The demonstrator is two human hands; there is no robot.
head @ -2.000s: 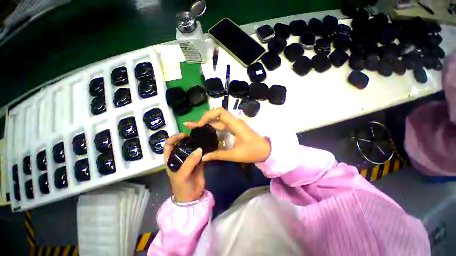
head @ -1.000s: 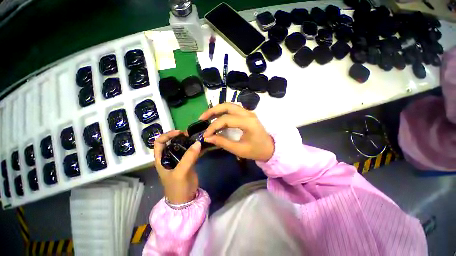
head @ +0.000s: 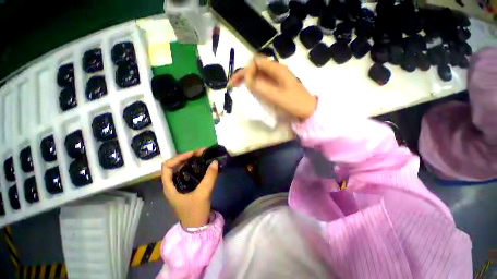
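Observation:
My left hand (head: 189, 193) holds an opened glossy black case (head: 188, 175) at the bench's front edge, below the green mat (head: 193, 131). The thumb lies over its lid part. My right hand (head: 279, 90) is blurred above the white bench, right of the mat, its fingertips near the marker pen (head: 231, 61). A whitish wiping cloth (head: 264, 113) shows under its palm and seems held by the lower fingers. Two dark cases (head: 192, 86) sit on the mat. Another black case (head: 214, 76) lies beside the pen; others there are hidden by my right hand.
A white tray (head: 82, 117) with glossy cases is at left, above stacked empty trays (head: 92, 234). A smartphone (head: 243, 23), a bottle (head: 184, 24) and yellow sticky notes (head: 159, 54) are at the back. Loose cases (head: 403, 41) fill the back right. Another person's pink sleeve (head: 452, 133) is at right.
My right hand has left the case and moved up and right over the bench. My left hand keeps the case, now open and more exposed. The view has shifted, moving the bench items up and left.

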